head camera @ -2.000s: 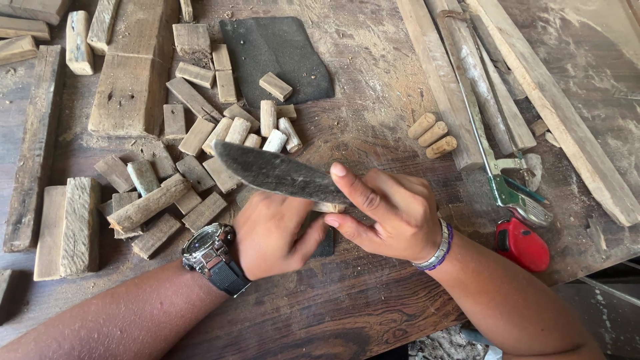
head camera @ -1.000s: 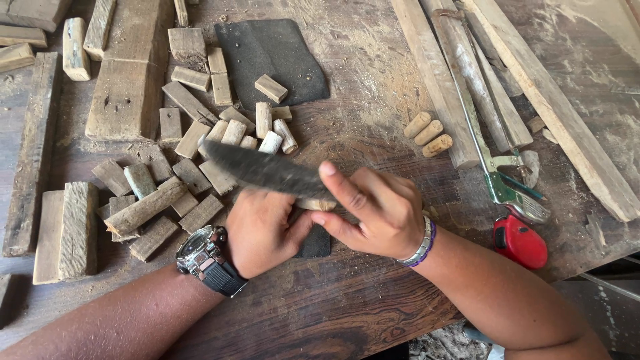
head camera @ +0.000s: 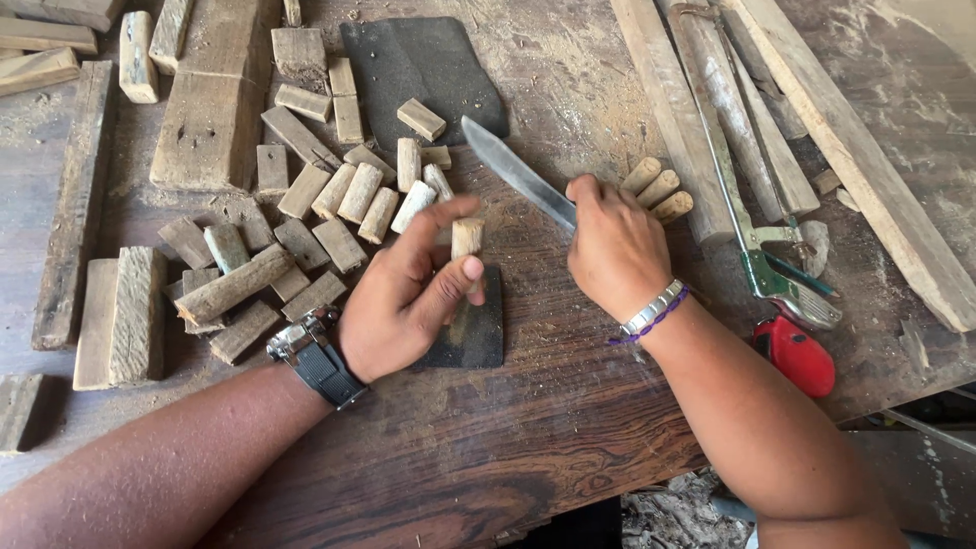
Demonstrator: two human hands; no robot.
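Note:
My left hand holds a short rounded wooden peg upright between thumb and fingers, above a small dark sheet of sandpaper. My right hand grips a knife whose curved blade points up and to the left, apart from the peg; its handle is hidden in my fist. Just beyond my right hand lie several rounded wooden pegs side by side. Left of the blade are pale, rounded pieces and many small rectangular wood blocks.
A larger dark sheet lies at the back. Thick wooden blocks and a long strip are at left. At right are long wooden bars, a hacksaw, a pencil and a red tape measure.
The knife blade has come away from the piece in my left hand. My right hand has moved right with the knife, and my left hand now shows the peg upright.

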